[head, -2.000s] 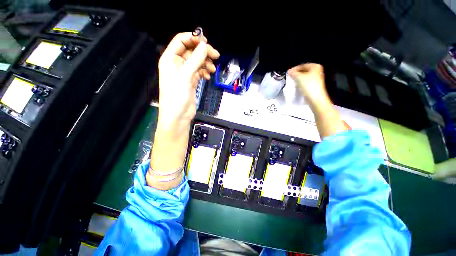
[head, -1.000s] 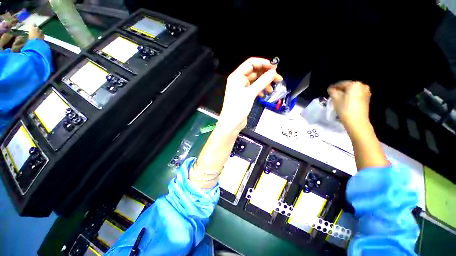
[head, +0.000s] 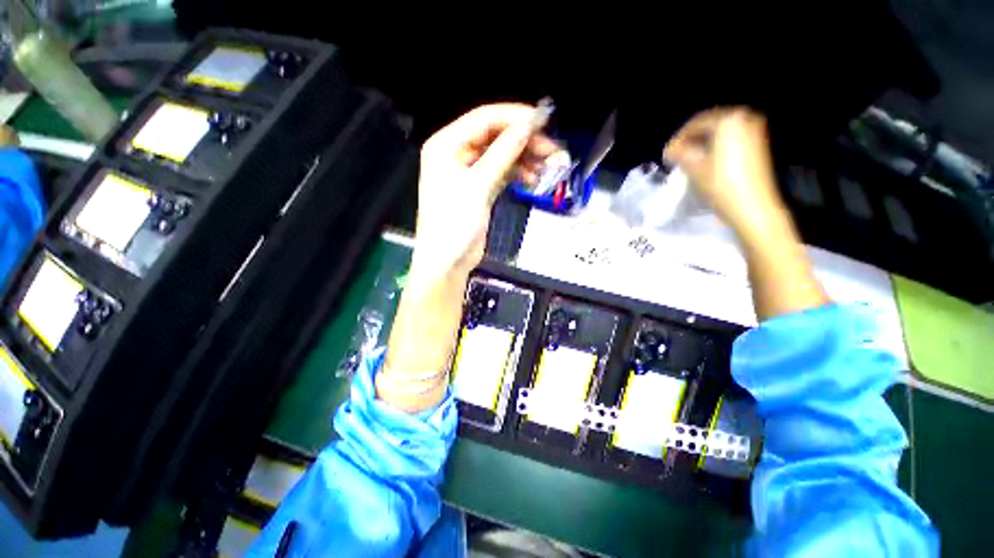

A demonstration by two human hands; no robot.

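My left hand (head: 467, 180) is raised above the tray's left part, thumb and forefinger pinched on a tiny pale piece (head: 544, 108), too blurred to name. My right hand (head: 728, 158) is blurred, fingers bunched beside a crumpled clear bag (head: 651, 196); whether it holds anything cannot be told. Below them a black foam tray (head: 610, 462) holds several opened smartphones with white batteries (head: 559, 389) and dark camera lenses (head: 564, 325). A white perforated strip (head: 602, 416) lies across the phones. My right sleeve hides part of the rightmost phone.
A blue parts bin (head: 578, 198) stands behind the tray, beside white paper (head: 556, 244) with loose rings (head: 641, 247). Stacked black foam trays (head: 273, 207) with phones stand at left. A yellow-green sheet (head: 946, 336) lies far right. Another person's blue sleeve (head: 17, 213) shows at the left edge.
The view swung right, then partly back left. The dark loop seen at my left fingertips earlier now shows only as a pale blur. Both hands stay raised; the tray and strip look unchanged.
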